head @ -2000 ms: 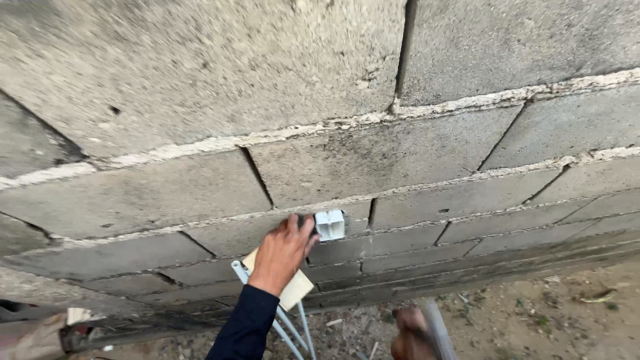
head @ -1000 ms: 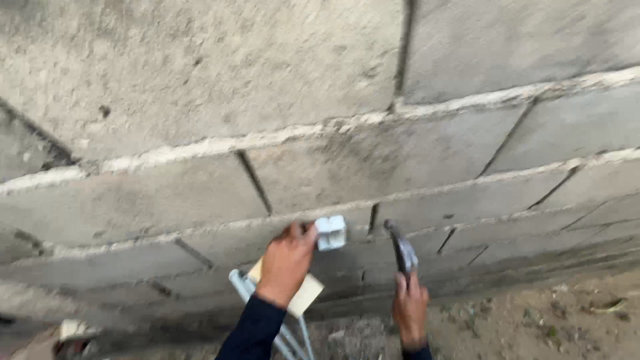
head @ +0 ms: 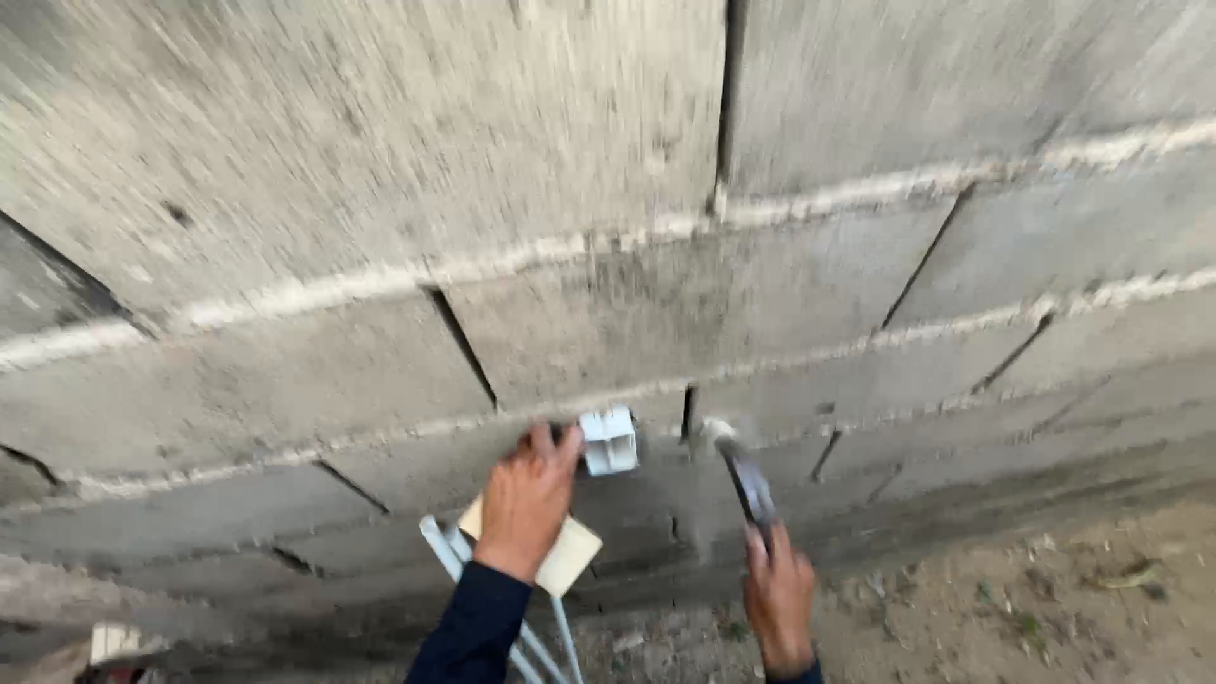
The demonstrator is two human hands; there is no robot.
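Observation:
Against the concrete block wall (head: 589, 313), my left hand (head: 527, 499) pinches the left side of a white plastic electrical box (head: 609, 442), whose open, divided face shows. Some dark thing at those fingertips is too blurred to name. My right hand (head: 781, 594) grips a dark metal hand tool (head: 750, 484), which looks like a hammer, by its lower end. Its upper end meets the wall at a pale patch (head: 719, 429) right of the box, just beyond a vertical block joint. Behind my left wrist are a cream-coloured flat board (head: 570, 556) and several light blue-grey pipes (head: 442, 549).
Rows of blocks with rough mortar joints fill most of the view. Dirt ground (head: 1045, 589) with scattered debris runs along the wall's foot at the lower right. At the lower left lies a blurred pale object (head: 114, 643).
My right hand was low and blurred two seconds ago; it has risen with the tool toward the wall, right of the box. My left hand has stayed at the box.

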